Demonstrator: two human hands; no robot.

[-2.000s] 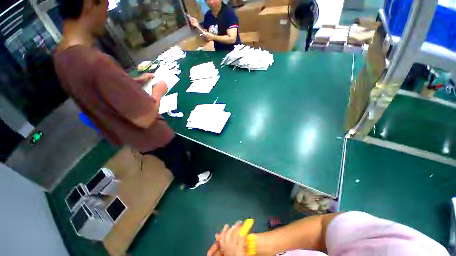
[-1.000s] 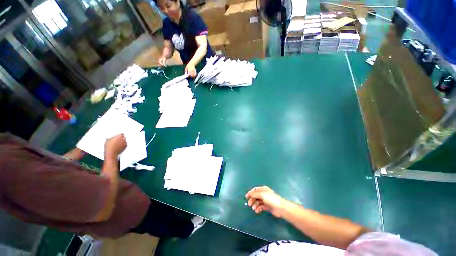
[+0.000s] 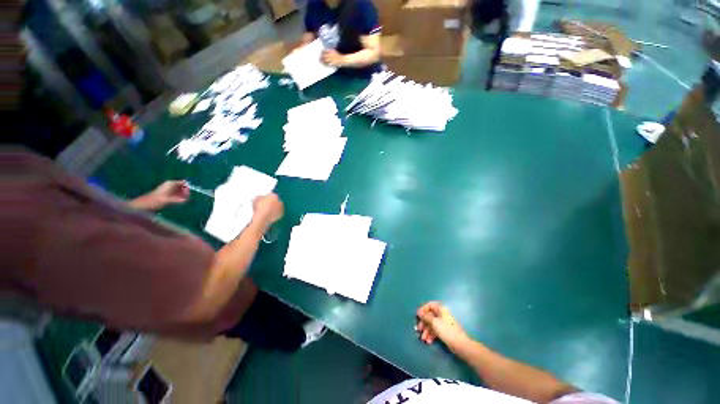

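My right hand [image 3: 438, 323] is over the near part of the green table [image 3: 489, 213], its fingers curled in, with nothing visible in it. My left hand is out of the picture. A stack of white panels [image 3: 335, 256] lies just to the left and beyond my right hand, apart from it, with a short white cable at its back edge. Fanned white panels [image 3: 314, 142] lie beyond that stack. A larger fanned heap of panels [image 3: 406, 102] lies near the table's far edge.
A person in a brown-red shirt [image 3: 103, 245] handles white panels [image 3: 237, 201] at left. A person in dark blue [image 3: 343, 31] holds a panel across the table. White cables [image 3: 225, 118] lie at far left. Brown board [image 3: 679, 213] stands at right. Cartons and stacked goods [image 3: 560, 67] are behind.
My hands were together; my right hand came over the table and my left left view. The view shifted. The person across has lifted a panel. The left person's hands moved apart.
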